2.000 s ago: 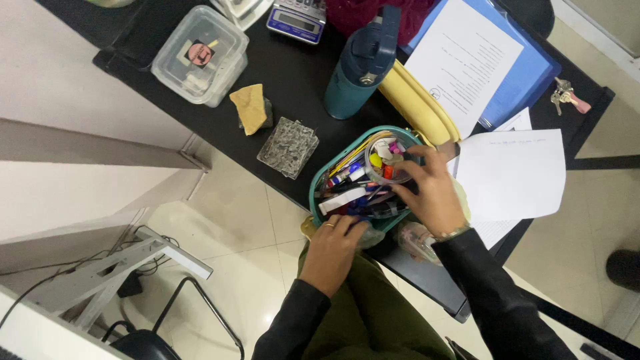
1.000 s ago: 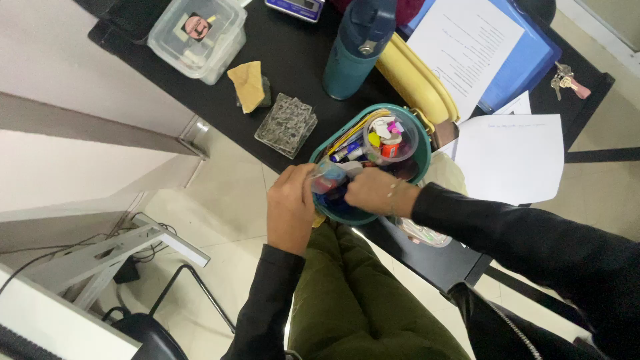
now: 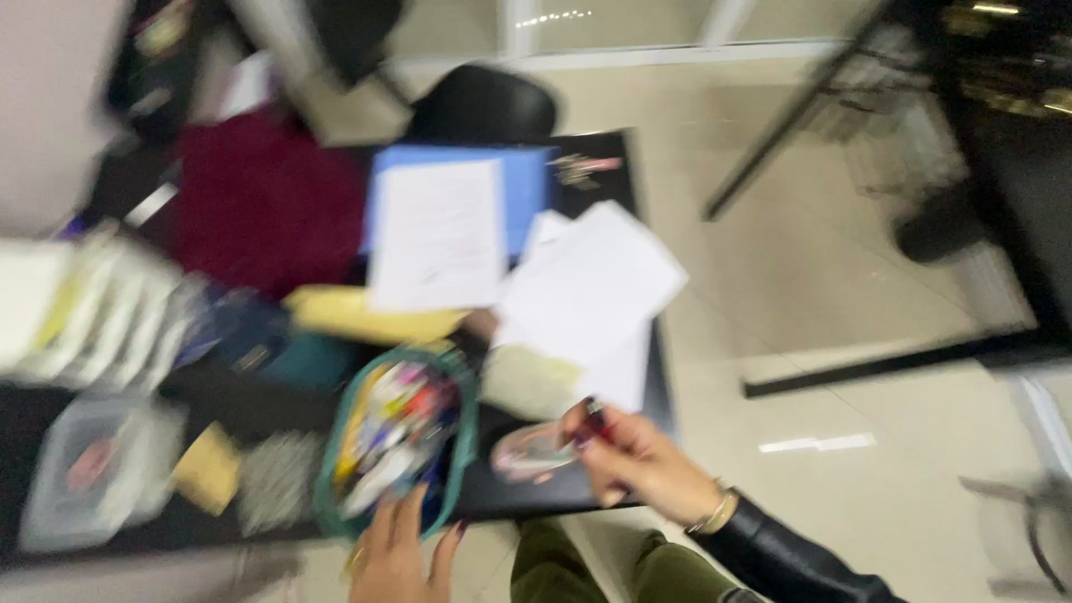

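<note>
My right hand (image 3: 624,452) is closed on a small dark-and-red item (image 3: 598,419), too blurred to name, at the table's front right. Beside that hand lies a flat clear pouch or case (image 3: 533,452) with pinkish edges. My left hand (image 3: 402,544) rests with spread fingers at the near end of a teal oval case (image 3: 466,427). Pens and small coloured things (image 3: 410,410) fill this case. Whether the left fingers hold something inside it is unclear. The case's yellow lid (image 3: 377,314) stands behind it.
White sheets (image 3: 590,293) and a blue folder (image 3: 523,176) lie behind, keys (image 3: 586,167) at the far corner. Leftward are a grey mesh-like block (image 3: 280,481), a tan piece (image 3: 208,469), a clear plastic container (image 3: 92,469), a teal bottle (image 3: 306,360) and maroon cloth (image 3: 264,201).
My right hand has come out of the case to its right side, with the small dark-and-red item in it. My left hand no longer holds up a clear item. The view has swung right and is blurred.
</note>
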